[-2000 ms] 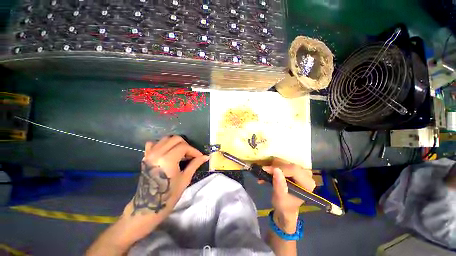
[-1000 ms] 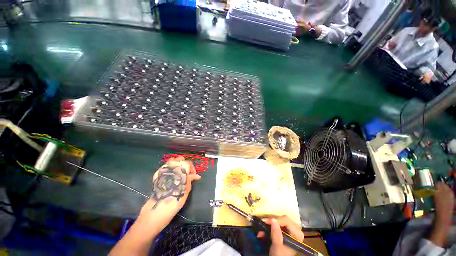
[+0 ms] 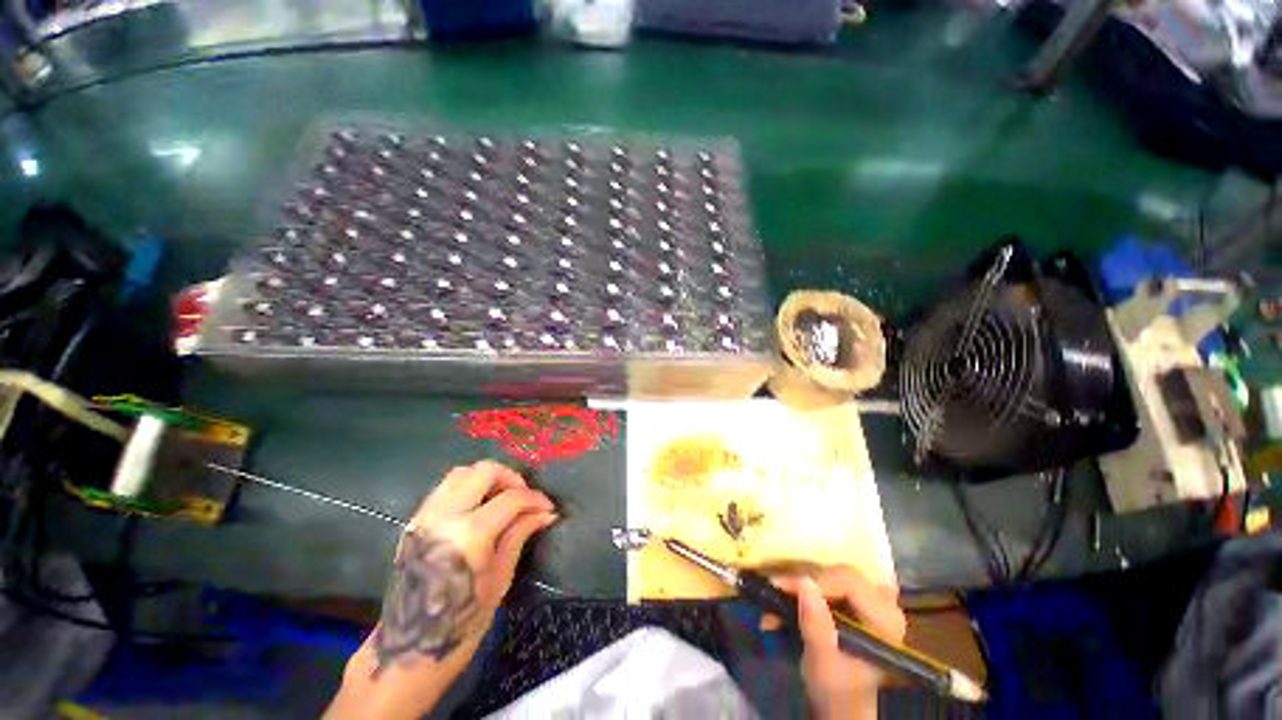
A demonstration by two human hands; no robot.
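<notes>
My left hand (image 3: 471,542), tattooed on the back, is over the green bench left of the pad, thumb and forefinger close together. The thin solder wire (image 3: 309,495) runs into it from the left, and a thin end shows below the hand. Whether the fingertips also pinch a red wire is too small to tell. My right hand (image 3: 844,626) grips the soldering iron (image 3: 780,602). Its tip is just right of the small silvery component (image 3: 630,537), which lies at the left edge of the yellow pad (image 3: 830,492). Loose red wires (image 3: 541,431) lie behind my left hand.
A stacked clear tray (image 3: 478,369) of small parts stands behind. A rough tan cup (image 3: 830,345) and black fan (image 3: 970,366) are right of it. The solder spool (image 3: 138,456) is at far left. A dark clump (image 3: 734,521) lies on the pad.
My left hand went from the component to the red wire pile, then came back toward me. The component now lies without my fingers on it. The iron stays beside it. The view has shifted.
</notes>
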